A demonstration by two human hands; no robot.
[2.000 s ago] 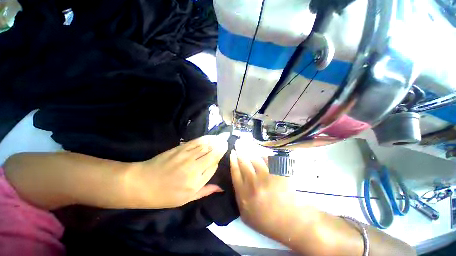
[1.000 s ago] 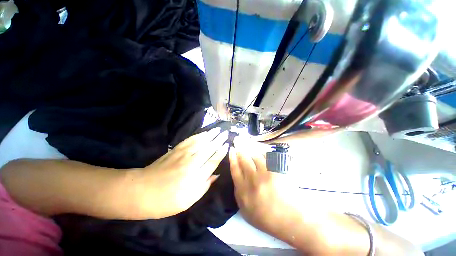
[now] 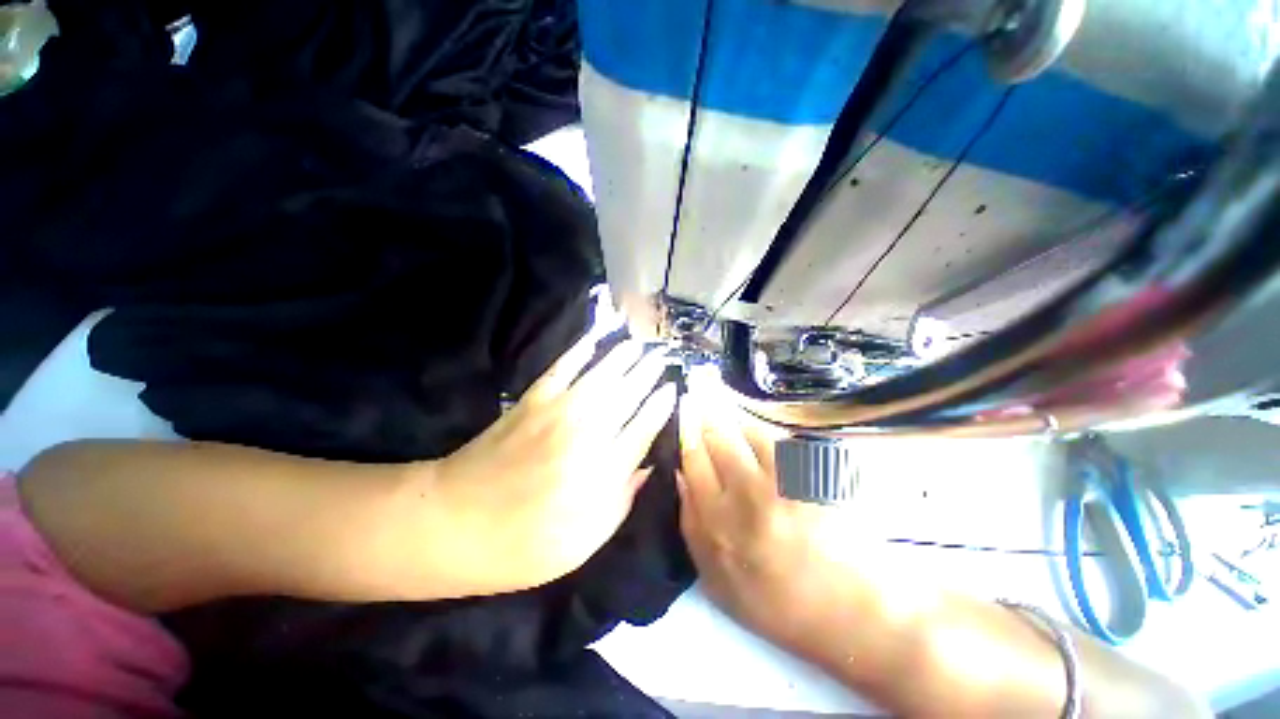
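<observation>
The black garment (image 3: 351,281) spreads over the left of the white table and under both hands. My left hand (image 3: 562,471) lies flat on it, fingers pressing the cloth beside the needle area. My right hand (image 3: 744,506) has its fingertips on the cloth edge just right of the left fingers; whether they pinch it is hidden by glare. The presser foot area (image 3: 688,337) of the white and blue sewing machine (image 3: 786,183) is right at the fingertips. The needle itself cannot be made out.
Blue-handled scissors (image 3: 1116,555) lie right of the machine, with small metal tools (image 3: 1235,579) beyond. A ridged knob (image 3: 817,469) sits beside my right hand. A dark thread crosses the white table (image 3: 927,618). A small white tag (image 3: 183,40) shows far left.
The machine head looks larger and closer, its parts shifted in view. The left hand's fingers are more spread than two seconds ago. Both hands remain at the needle area.
</observation>
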